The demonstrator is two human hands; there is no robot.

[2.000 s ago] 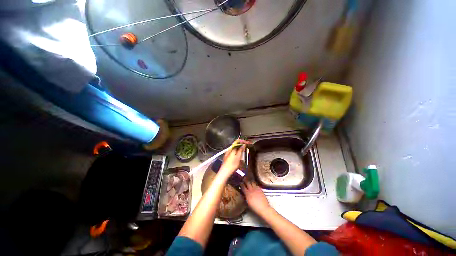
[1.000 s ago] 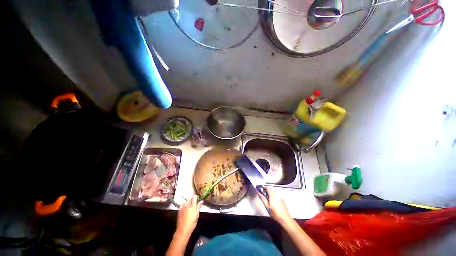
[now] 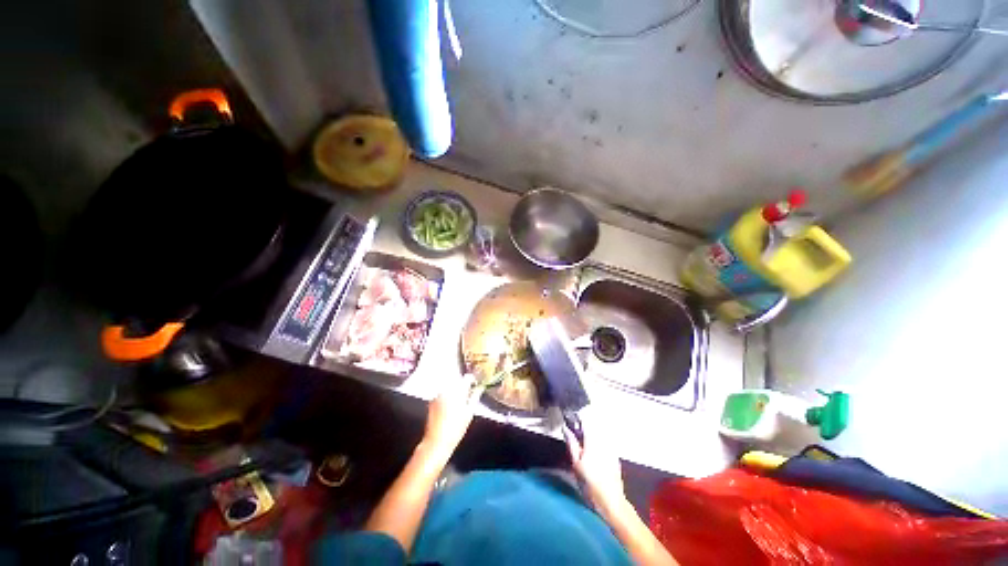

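The round chopping board [image 3: 486, 321] lies on the counter left of the sink, scattered with chopped bits. My right hand [image 3: 597, 470] grips the black handle of the cleaver [image 3: 562, 367], whose wide blade is over the right part of the board. My left hand [image 3: 450, 409] is at the board's lower left edge and holds a thin scallion stalk [image 3: 505, 373], which reaches across the board to the blade. The fingers of my left hand are blurred.
A steel tray of pale meat [image 3: 385, 321], a bowl of cut greens [image 3: 439, 222] and a steel bowl [image 3: 554, 229] surround the board. The sink [image 3: 694, 365] is at right, a black wok [image 3: 182, 221] at left, a red bag [image 3: 774, 520] at lower right.
The cleaver came into my right hand and the stalk was lowered to the board. Since the last earlier frame, the view has swung left and the blade stands more upright in the picture.
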